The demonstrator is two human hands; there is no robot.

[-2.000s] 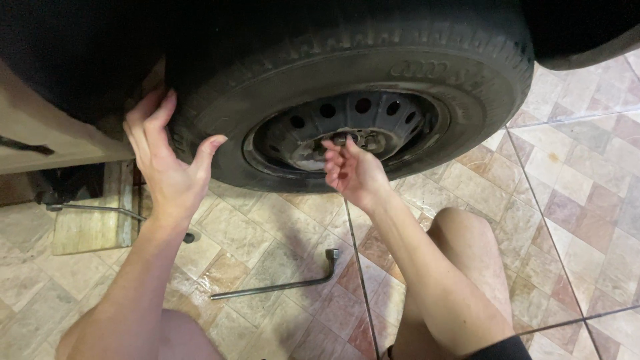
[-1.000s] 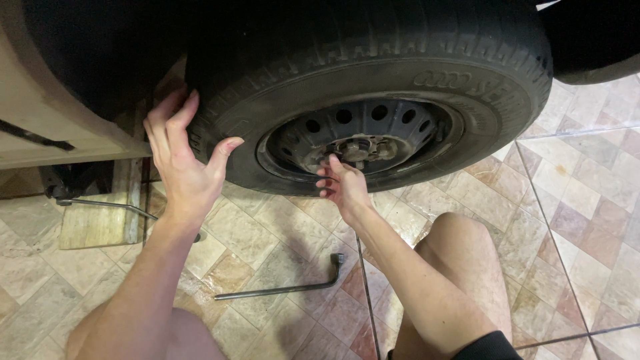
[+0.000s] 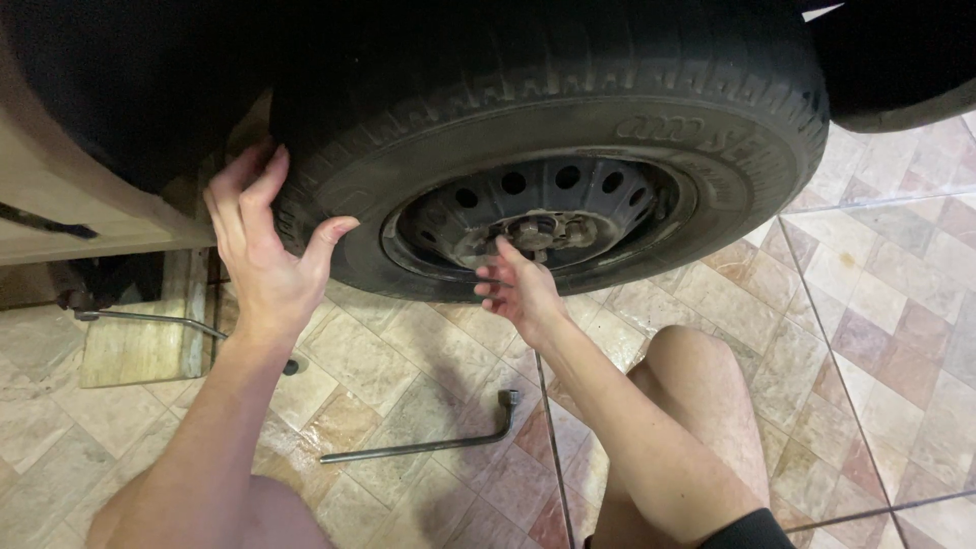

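A car tire (image 3: 732, 114) on a dark steel wheel rim (image 3: 564, 183) fills the upper middle. My left hand (image 3: 267, 244) rests against the tire's left side, fingers on the tread and thumb spread over the sidewall. At the wheel hub (image 3: 534, 229), my right hand (image 3: 526, 290) has its thumb and fingertips at a lug position on the lower left; whether a nut sits between them cannot be told. An L-shaped lug wrench (image 3: 419, 447) lies on the tiled floor below the wheel, touched by neither hand.
At the left, a jack (image 3: 72, 293) with a crank rod (image 3: 152, 316) stands by a wooden board (image 3: 141, 347) under the car's body panel (image 3: 99, 168). A small dark round object (image 3: 290, 367) is near my left forearm. My knees flank the wrench.
My right hand has shifted from the upper middle of the hub to its lower left. My left hand stays on the tire, and the wrench lies where it was.
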